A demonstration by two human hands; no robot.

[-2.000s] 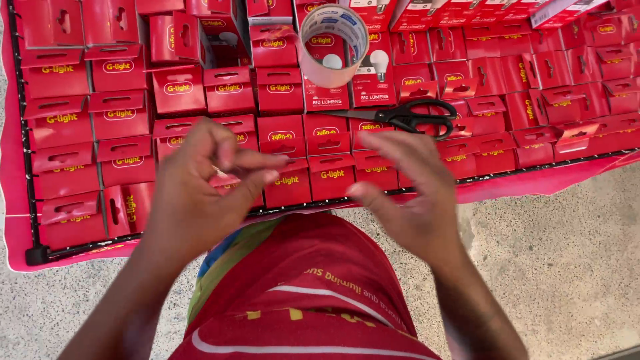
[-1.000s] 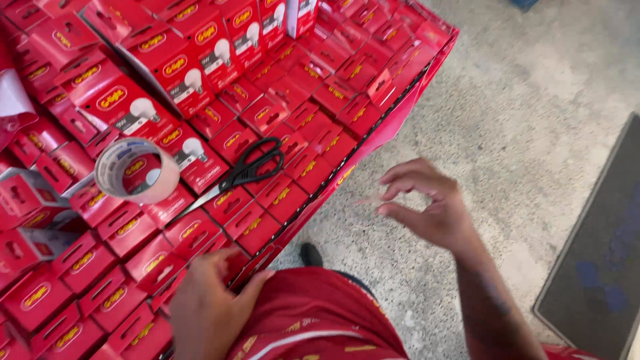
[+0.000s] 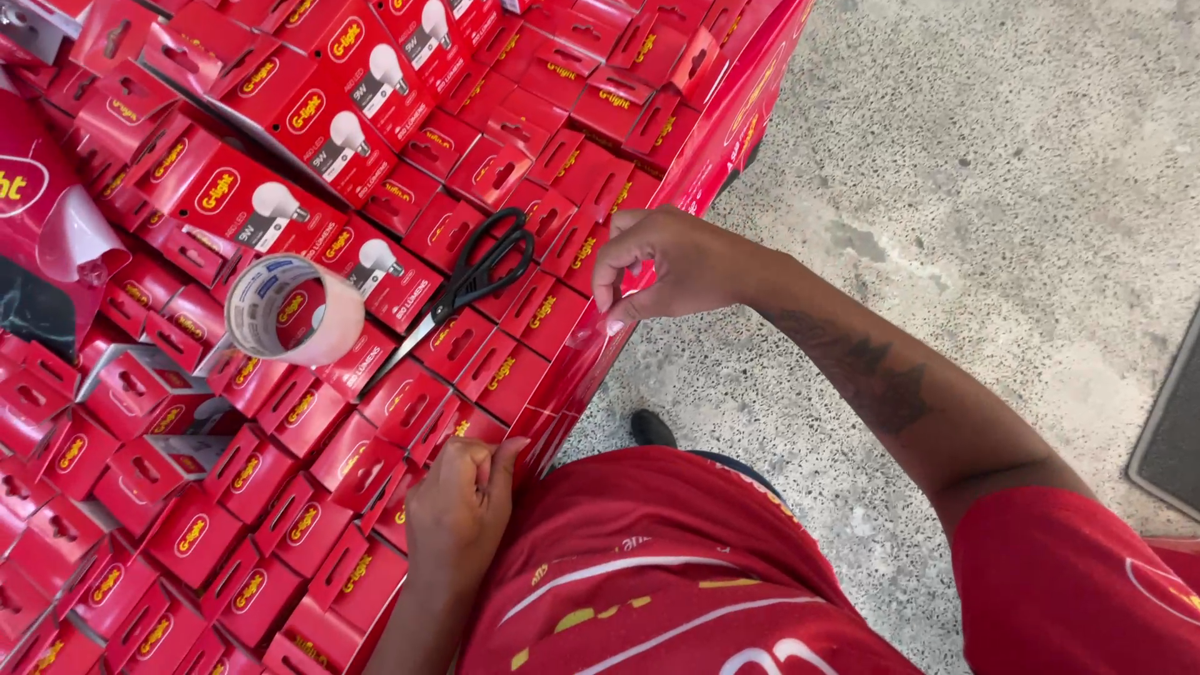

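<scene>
My right hand (image 3: 666, 267) pinches a small piece of clear tape (image 3: 589, 334) between thumb and fingertips, at the side edge of the display of light bulb boxes. Lower down, my left hand (image 3: 464, 502) is at the same edge, fingers curled and thumb against the red printed sheet (image 3: 562, 394); whether it grips the sheet is hidden. A roll of clear tape (image 3: 345, 323) stands on the boxes. Beside it, black-handled scissors (image 3: 459, 286) lie with their blades pointing down-left.
Red bulb boxes (image 3: 192, 534) fill the display in rows, with larger upright boxes (image 3: 309, 112) at the back. A loose red printed sheet (image 3: 56, 202) curls at the far left. Speckled floor (image 3: 937, 187) lies to the right, with a dark mat (image 3: 1172, 441) at its edge.
The view has swung to the display's right side. My right hand, over the floor a second ago with a sliver of tape, is now at the sheet's edge. My left hand's fingers have curled in.
</scene>
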